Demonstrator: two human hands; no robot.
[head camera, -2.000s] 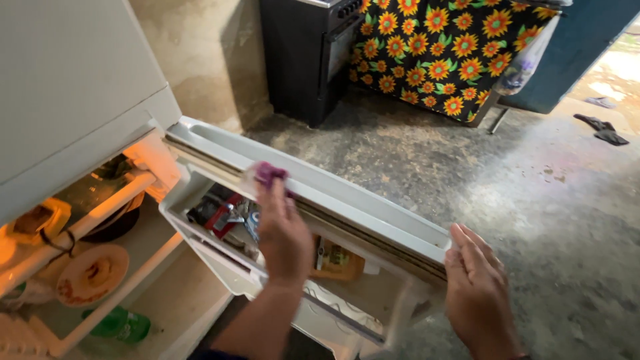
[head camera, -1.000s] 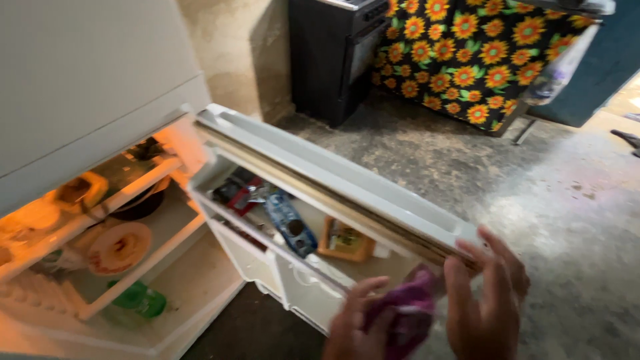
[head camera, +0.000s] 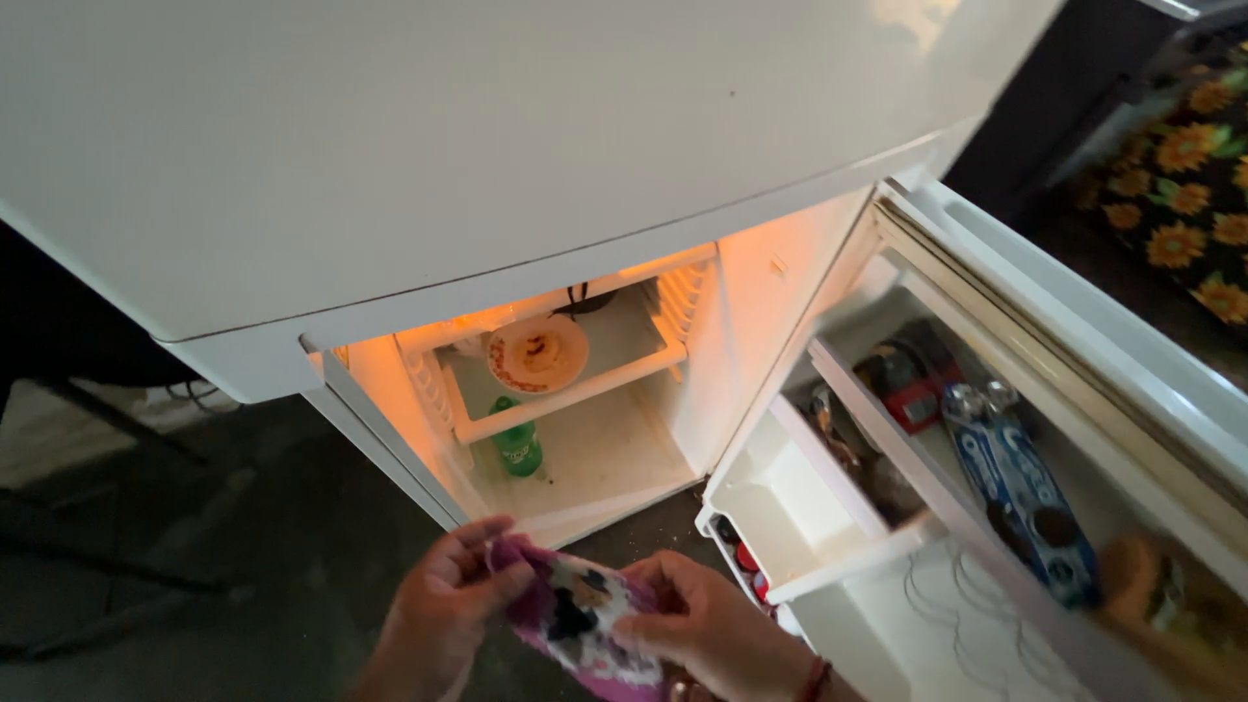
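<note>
My left hand (head camera: 453, 595) and my right hand (head camera: 697, 619) both grip a pink and white patterned cloth (head camera: 585, 624), stretched between them low in the view. Beyond them stands a white refrigerator (head camera: 292, 356) with its door (head camera: 1082, 331) swung out to the right. Inside, a bowl of food (head camera: 538, 353) rests on the glass shelf, and a green plastic bottle (head camera: 517, 444) is below it. The door bins hold a blue and white package (head camera: 1024, 497) and a red package (head camera: 907, 385). A red band circles my right wrist.
A black stove (head camera: 1053, 107) and a black cloth with sunflowers (head camera: 1185, 185) stand beyond the door at the right. Thin dark metal legs (head camera: 117, 419) are at the left, over the dark floor (head camera: 292, 546). Wire loops (head camera: 965, 604) line the lower door.
The view has swung left toward the refrigerator's interior. My right hand has left the door edge and now grips the cloth along with my left hand.
</note>
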